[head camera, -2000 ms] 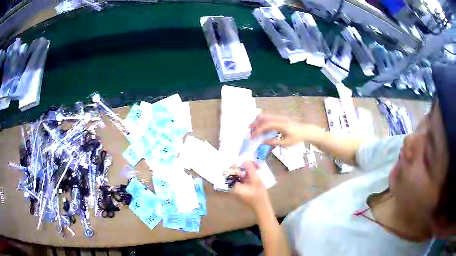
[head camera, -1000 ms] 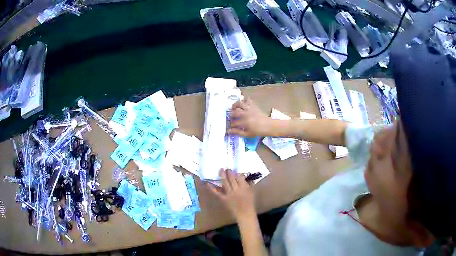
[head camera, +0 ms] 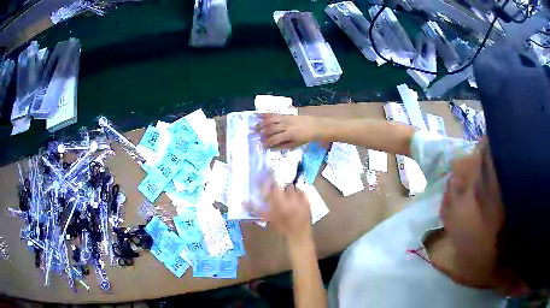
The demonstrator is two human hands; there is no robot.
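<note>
Neither of my hands is in view. Both visible hands belong to another person at the right. That person's upper hand [head camera: 283,130] rests on a long white-and-clear pack [head camera: 244,171]; the lower hand, blurred, is at its lower right edge. A white carton [head camera: 274,104] lies partly hidden behind the pack. Light blue and white leaflets [head camera: 215,266] lie in a loose heap left of and below the pack. A tangled heap of clear pieces with dark parts [head camera: 72,210] lies at the left, with coiled black cords [head camera: 131,240] at its right edge.
A dark green belt [head camera: 139,72] runs behind the brown bench [head camera: 356,222], carrying long packs [head camera: 309,48] at left, middle and right. White slips [head camera: 345,168] and cartons [head camera: 410,174] lie right of the hands. The person's dark cap [head camera: 512,120] fills the right side.
The pack under the other person's hands has shifted left, showing white pieces to its right. The belt packs have moved right, and another pack shows at the top.
</note>
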